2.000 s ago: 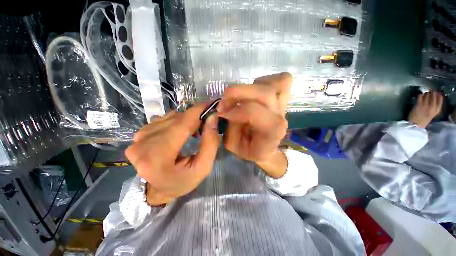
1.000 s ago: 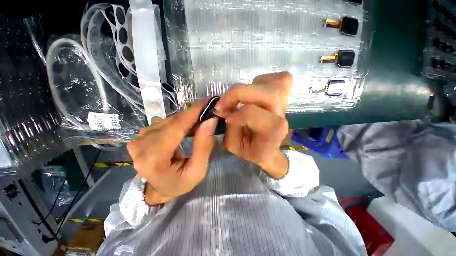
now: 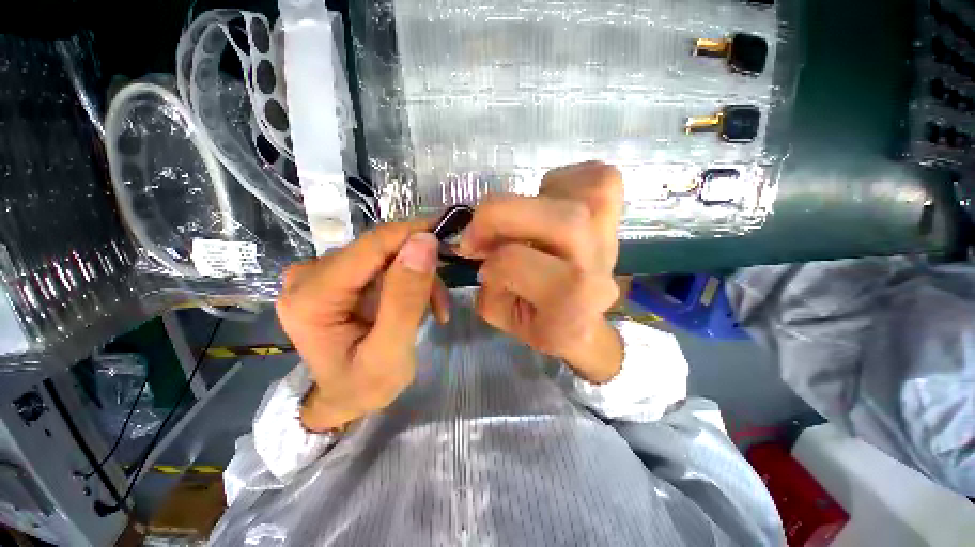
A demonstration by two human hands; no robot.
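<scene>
A small black module (image 3: 453,222) with a pale shiny rim is held up between my two bare hands, in front of the tray's near edge. My left hand (image 3: 358,315) pinches its left side between thumb and forefinger. My right hand (image 3: 556,262) has its fingertips at the module's right side; they hide part of it, and I cannot tell if they hold something small there. The clear blister tray (image 3: 556,96) lies behind my hands. Black modules with gold tails (image 3: 739,123) sit in its right column. The nearest right pocket (image 3: 718,187) shows a bright outline.
A white pad strip (image 3: 312,118) and coiled strips in a clear bag (image 3: 160,182) with a white label lie left of the tray. Ribbed stacked trays (image 3: 53,214) are far left. Another person's smock (image 3: 866,342) is at right. A blue stool (image 3: 695,302) and red box (image 3: 796,491) are below.
My left thumb and fingers have shifted on the module, which is turned slightly and shows more of its dark face. The other person's hand at right has left view.
</scene>
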